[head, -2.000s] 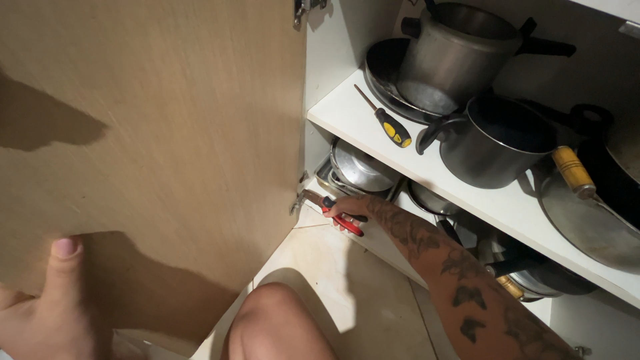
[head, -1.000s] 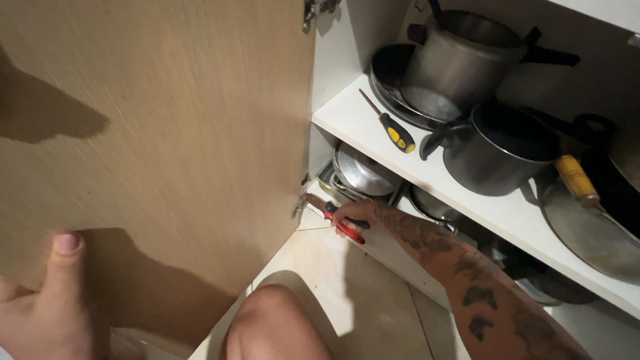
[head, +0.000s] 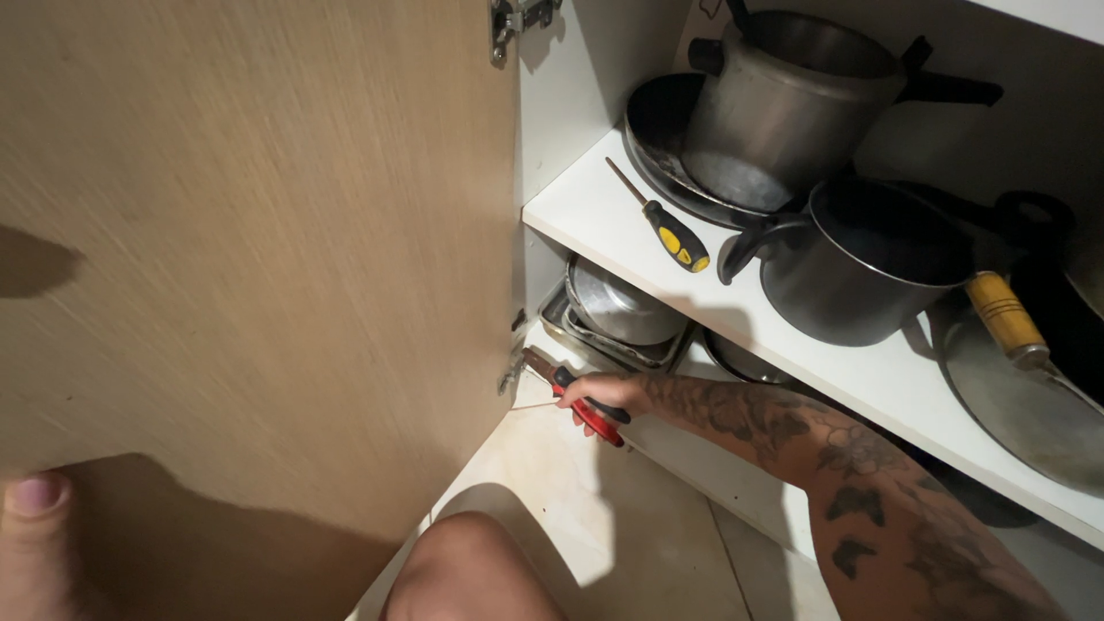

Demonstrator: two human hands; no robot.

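My right hand [head: 604, 397] is closed around the red and black handles of a pair of pliers [head: 542, 366]. The pliers' jaws are at the lower door hinge [head: 511, 369], beside the cabinet's bottom front corner; whether they grip it I cannot tell. At the lower left, my left hand [head: 36, 548] shows mainly its thumb, raised in front of the wooden cabinet door [head: 285, 259]; its fingers are out of view. A screwdriver [head: 674, 236] with a black and yellow handle lies on the middle shelf.
The white shelf [head: 595, 224] holds a pressure cooker pot [head: 785, 103], a frying pan [head: 655, 129], a dark saucepan [head: 854, 276] and a pan with a wooden handle [head: 1007, 319]. Below sit baking trays [head: 604, 341] and a metal pot [head: 625, 302]. My knee [head: 470, 569] is over the tiled floor.
My right hand stays near the lower hinge with the pliers, which have tilted slightly. The left hand has shifted a little toward the left edge of view.
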